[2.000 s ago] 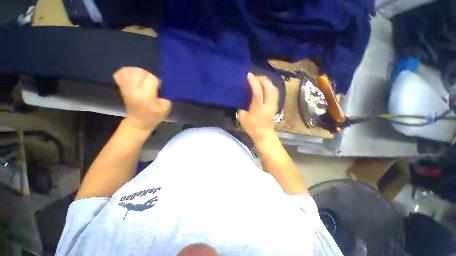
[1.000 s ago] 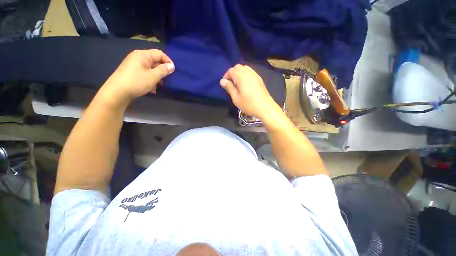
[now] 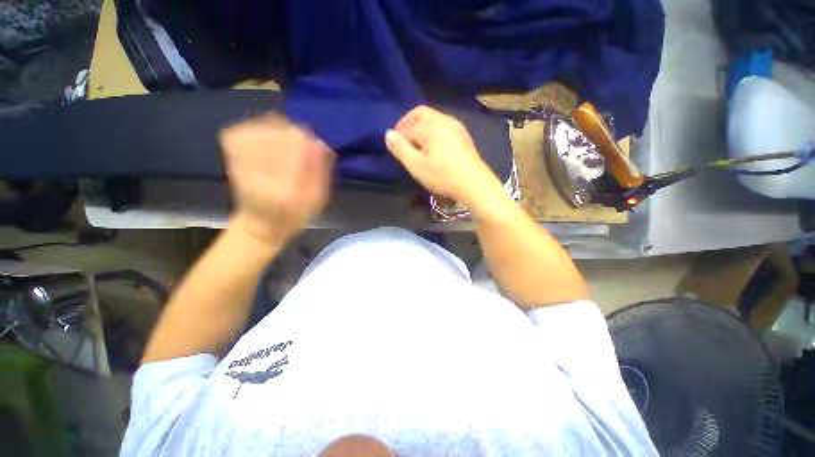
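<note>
The navy blue garment (image 3: 344, 112) lies over the long dark padded board (image 3: 107, 138), and its cloth runs back into the heap behind. My left hand (image 3: 277, 174) is blurred, at the left side of the garment's front edge, over the board. Its fingers are curled, and I cannot tell if they hold cloth. My right hand (image 3: 442, 152) is at the garment's right side, with thumb and fingers bent close to the cloth. A grip is not clear. The steam iron (image 3: 576, 161), silver with an orange-brown handle, stands right of the board, touched by neither hand.
The iron sits on a tan base board (image 3: 533, 174). A bent-metal frame (image 3: 449, 208) is below my right hand. The cord (image 3: 755, 161) runs right past a white container (image 3: 768, 134). A floor fan (image 3: 693, 375) is below right. Dark striped cloth (image 3: 156, 45) is upper left.
Both hands first lay on the flat cuff end; the right has since moved left. The garment's front part is now narrower and more bunched. My left hand has moved slightly right and down since one second ago.
</note>
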